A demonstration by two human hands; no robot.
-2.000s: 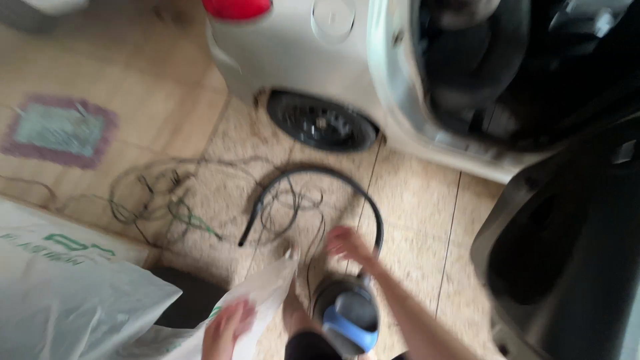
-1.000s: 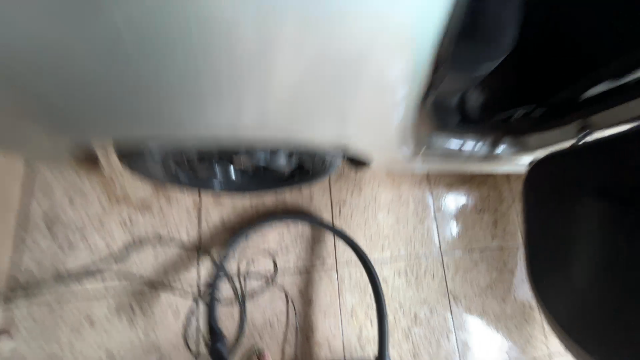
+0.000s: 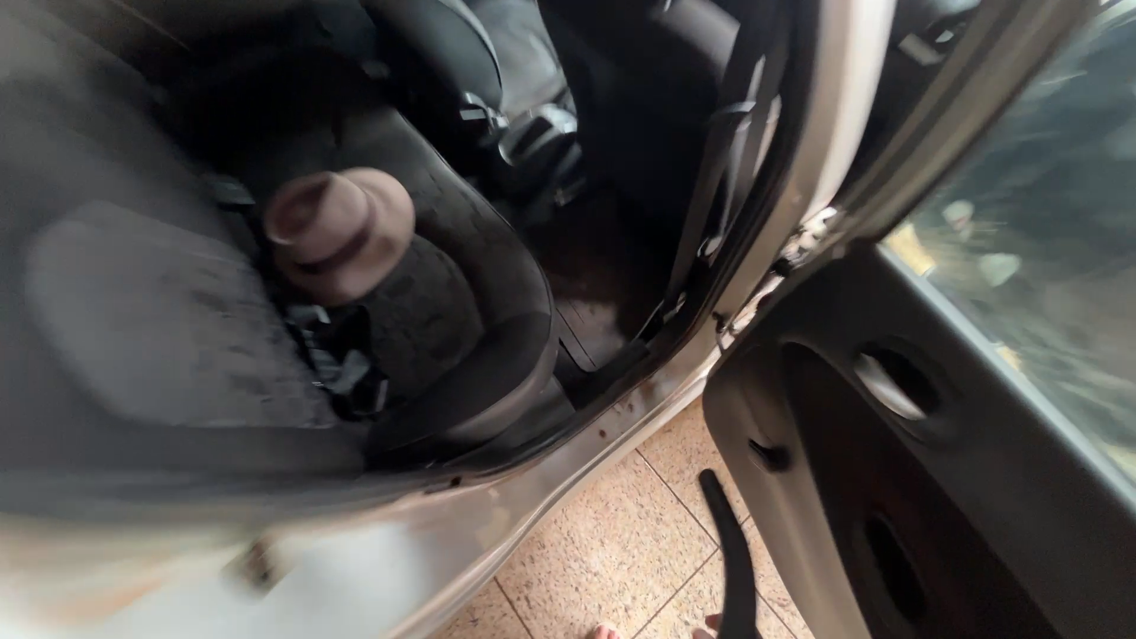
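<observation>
A black flexible hose [image 3: 735, 559] rises from the bottom edge, its free end pointing up between the car's sill and the open door. Fingertips, seemingly of my right hand [image 3: 707, 628], show against the hose's left side at the frame's bottom; they appear closed around it, and the rest of the hand is cut off. A small pinkish tip [image 3: 606, 632] shows to the left at the same edge; whether it is a left fingertip or a toe cannot be told. Inside the car, a pinkish-brown brimmed hat [image 3: 342, 235] lies on the dark fabric seat [image 3: 435, 302], beside a seat-belt buckle [image 3: 342, 364].
The open car door [image 3: 825, 444] with its window stands at the right. The door sill [image 3: 568, 470] crosses diagonally below the seat. Speckled floor tiles [image 3: 612, 532] show between sill and door. The seat backrest [image 3: 151, 319] fills the left.
The view has swung from the rear wheel and floor to the car's interior. The hose, earlier curved on the floor, now has its end raised near the open door.
</observation>
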